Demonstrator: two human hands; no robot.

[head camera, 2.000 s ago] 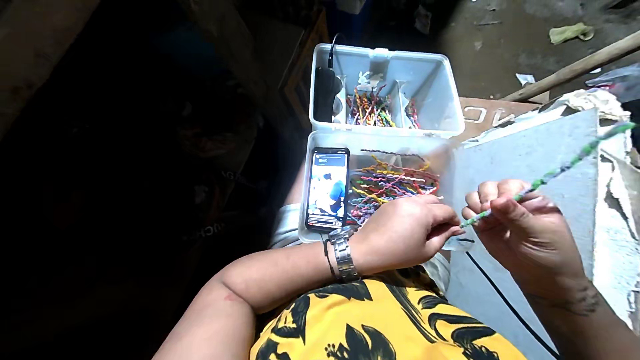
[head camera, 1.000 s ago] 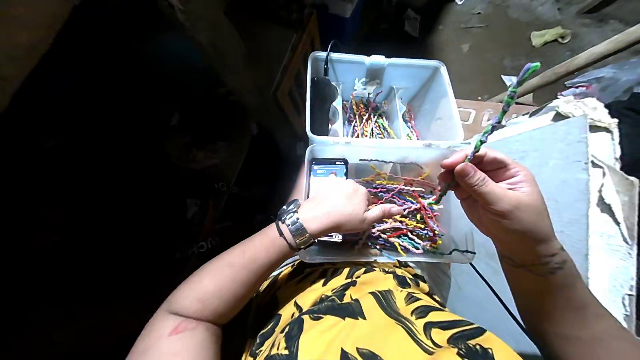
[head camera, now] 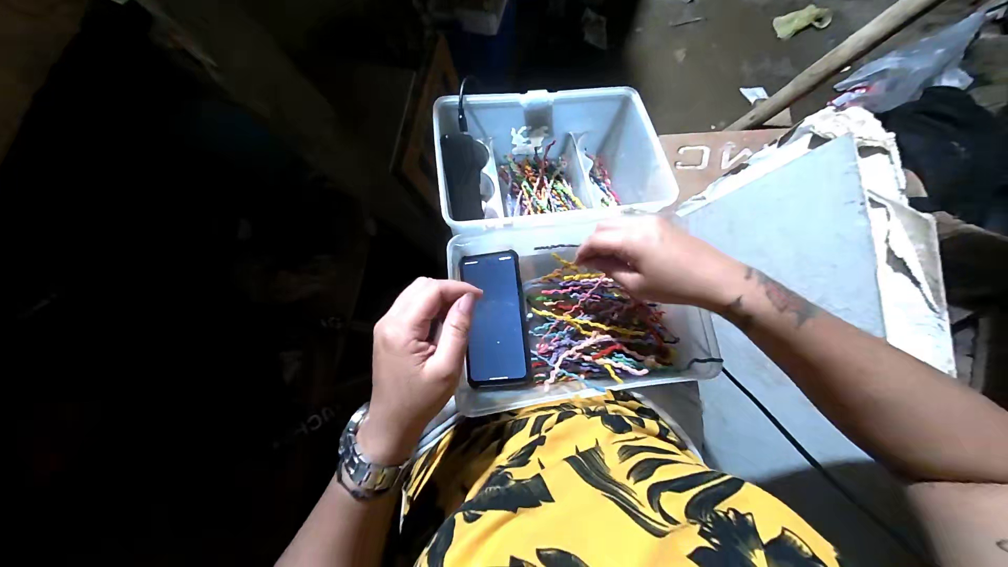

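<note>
My left hand (head camera: 421, 339), with a metal watch at the wrist, hovers at the left edge of a smartphone (head camera: 496, 319); thumb and index finger meet, and nothing shows between them. The phone lies in the left part of an open clear plastic box (head camera: 697, 346). Beside it is a pile of twisted, crinkled multicoloured strands (head camera: 591, 323). Over the upper right of that pile is my right hand (head camera: 650, 256), fingers bent down; whether they grip a strand cannot be told.
Behind stands a second plastic bin (head camera: 650, 157) with dividers, bundled strands (head camera: 543, 185) and a dark object at its left. A grey board (head camera: 795, 228) lies to the right, with a black cord (head camera: 787, 437) across it. A wooden pole (head camera: 835, 63) slants behind.
My left hand has moved left, off the strands and phone. My right hand has come over the pile; the green twisted strand it held up earlier is no longer seen in it. The phone screen has turned dark blue.
</note>
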